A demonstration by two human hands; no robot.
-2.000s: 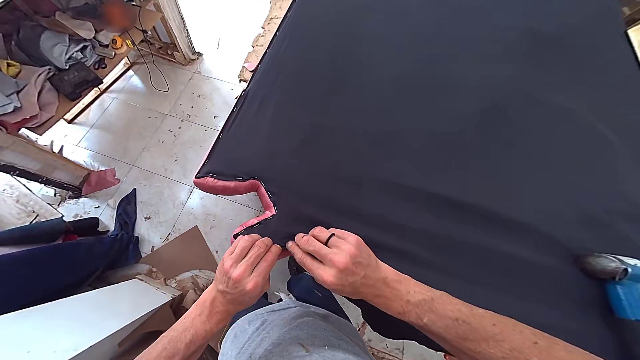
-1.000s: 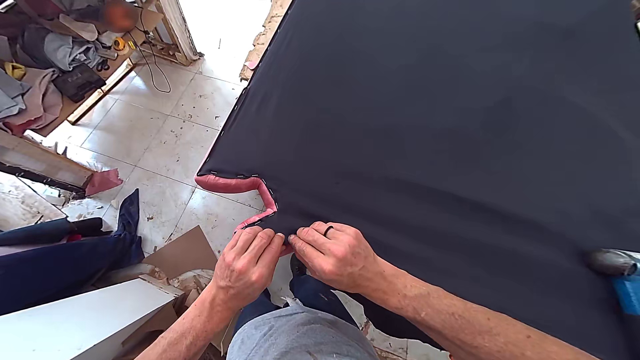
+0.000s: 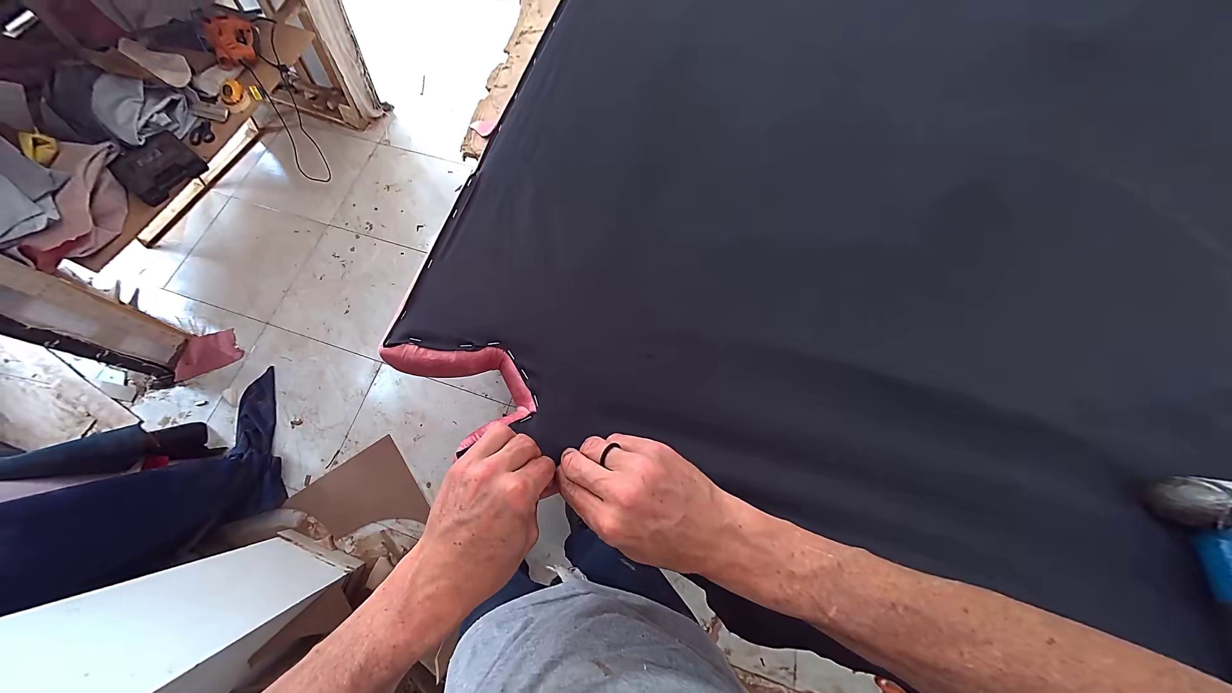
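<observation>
Black fabric [image 3: 818, 241] is stretched over a large panel and fixed with staples along its left edge. At the panel's notched near-left corner, pink upholstery [image 3: 443, 361] shows below the black edge. My left hand [image 3: 496, 500] pinches the fabric edge just under the notch. Right beside it, my right hand [image 3: 640, 496], with a dark ring on one finger, pinches the same edge. The fingertips of both hands nearly meet, and they hide the part of the edge they grip. A metal and blue tool [image 3: 1193, 520], partly out of view, lies on the fabric at the right.
A bench at the upper left carries fabric scraps [image 3: 144, 106], an orange power tool [image 3: 231, 40] with a cable and a black case [image 3: 159, 168]. Dark blue fabric [image 3: 125, 520], a white board [image 3: 183, 616] and cardboard [image 3: 361, 486] lie at the lower left. Debris dots the tiled floor [image 3: 318, 279].
Both hands stay at the fabric edge below the notch, with only slight shifts of the fingers.
</observation>
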